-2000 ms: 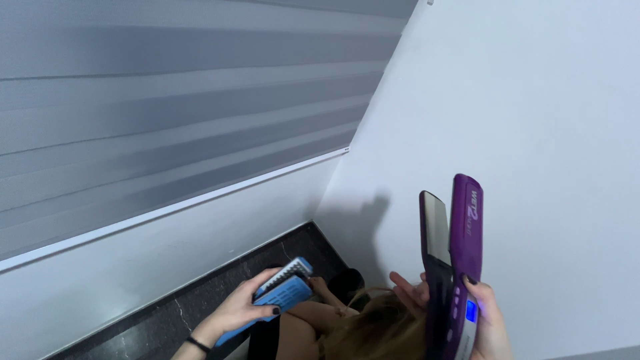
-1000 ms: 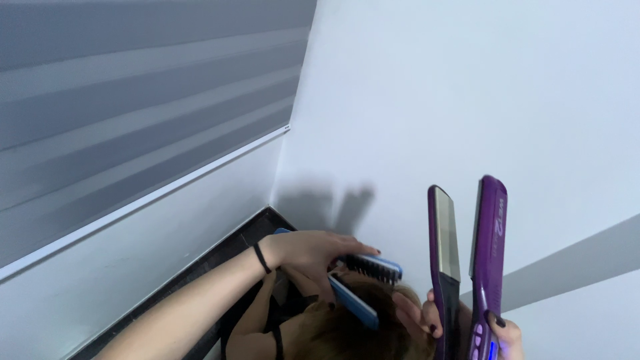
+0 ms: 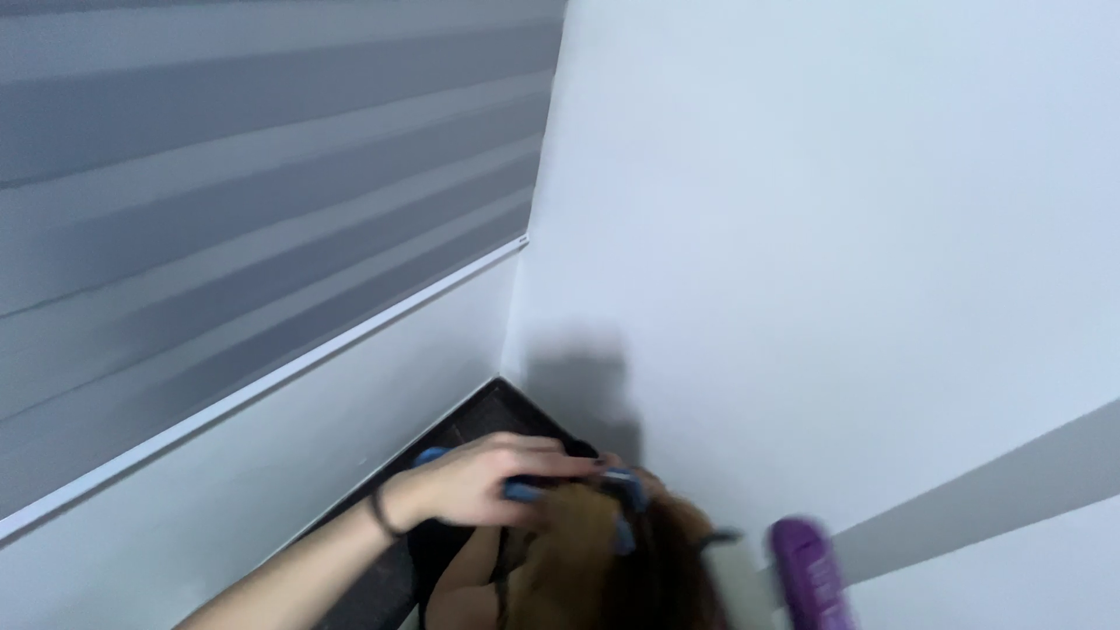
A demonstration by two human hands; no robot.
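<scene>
Near the bottom middle, my left hand point(image 3: 490, 477), with a dark band at its wrist, grips a blue hairbrush point(image 3: 624, 490) whose two hinged-looking sides lie around a lock of light brown hair point(image 3: 564, 556). The hair belongs to a person in front of me. At the lower right, the rounded end of a purple hair straightener point(image 3: 809, 573) shows, blurred; its other plate is only partly visible. Fingers at the hair beside the brush are blurred, and I cannot tell whose they are. The hand at the straightener's handle is below the frame.
A striped grey roller blind point(image 3: 262, 175) with a pale bottom rail point(image 3: 350, 337) covers the left. A white wall point(image 3: 831, 245) rises at the right and meets the dark floor point(image 3: 494, 407) at a corner. The seated person's arm point(image 3: 468, 582) is low in the middle.
My left hand has brought the blue brush from lower left to the hair and now has it around a lock. The purple straightener, held up before, has dropped mostly out of the frame.
</scene>
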